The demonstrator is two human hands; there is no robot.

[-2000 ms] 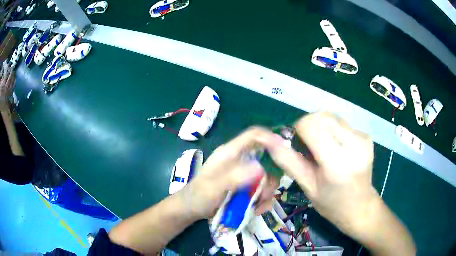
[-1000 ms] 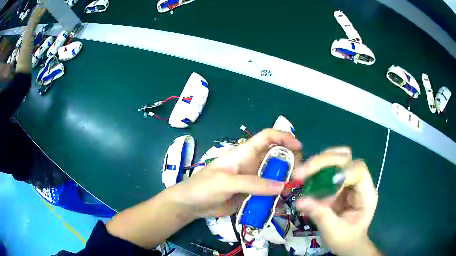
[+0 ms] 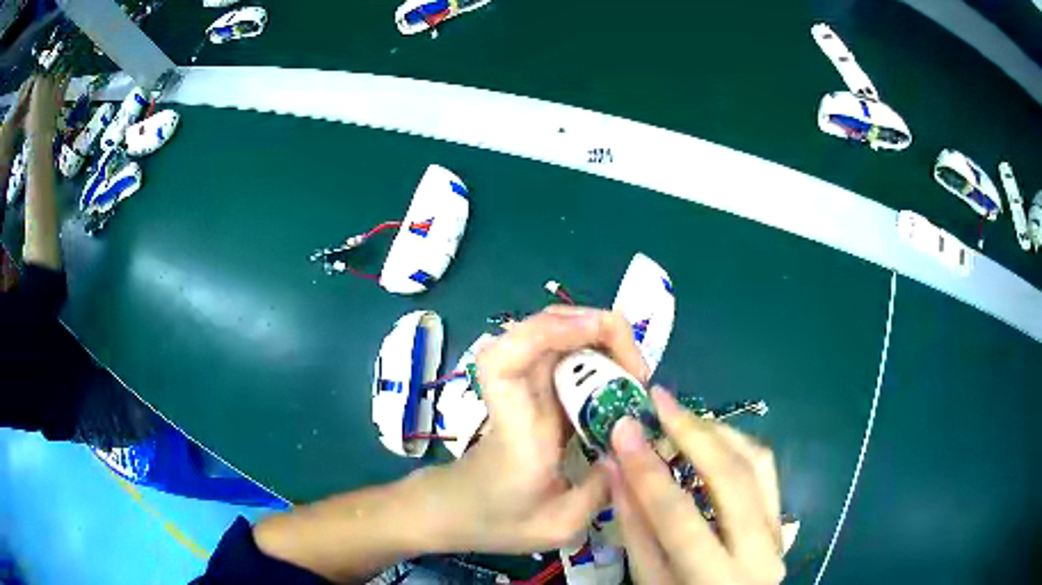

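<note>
My left hand (image 3: 526, 423) is wrapped around a white housing (image 3: 579, 370), whose port end with small dark slots points up and away from me. My right hand (image 3: 708, 491) has its fingertips on a green circuit board (image 3: 617, 405) at the open side of the housing, close to the port end. The rest of the housing is hidden by my hands. Unfinished units with red wires lie under and around my hands, among them an open white shell (image 3: 408, 383) at the left and another shell (image 3: 648, 309) behind my hands.
A closed-side-up shell (image 3: 429, 229) with red wires lies farther left. A pale rail (image 3: 503, 120) crosses the view, with spaced units beyond it, including an open shell (image 3: 865, 120). A heap of units (image 3: 111, 183) and another person's arms (image 3: 43, 171) are at the far left.
The housing has turned in my left hand, so the blue battery no longer shows. My right hand has brought the green board from beside the housing onto its open side.
</note>
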